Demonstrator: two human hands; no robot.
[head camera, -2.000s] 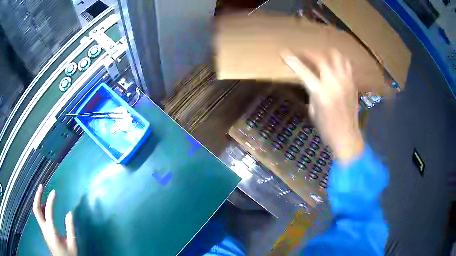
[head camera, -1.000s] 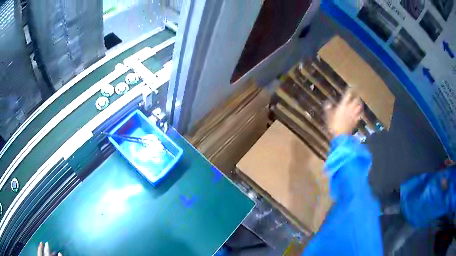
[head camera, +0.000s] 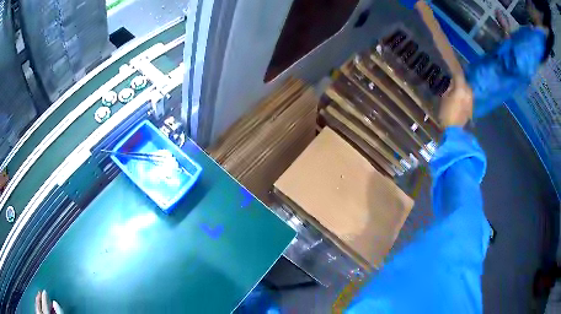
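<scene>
My right hand (head camera: 456, 105) is at the upper right, shut on a tan cardboard sheet (head camera: 440, 40) seen nearly edge-on. The sheet is raised beside a stack of packed layers (head camera: 380, 110), and rows of dark parts (head camera: 418, 62) show on the stack's top layer. Another cardboard sheet (head camera: 346, 195) lies flat on a lower stack, nearer to me. Of my left hand (head camera: 46, 304) only some fingertips show, cut off by the bottom left edge over the green bench; what it holds, if anything, cannot be seen.
A blue bin (head camera: 157, 166) with pale pieces and thin dark sticks stands on the green bench (head camera: 203, 245). Ringed discs (head camera: 125, 94) sit on the conveyor behind a metal bracket. Cardboard sheets (head camera: 266, 132) stand beside the bench. Another person in blue sleeves (head camera: 507, 67) is at the upper right.
My right hand has taken hold of the cardboard sheet on the far stack and lifted it, uncovering dark parts. Earlier, it laid another sheet over the near layer. The other person has shifted up in view.
</scene>
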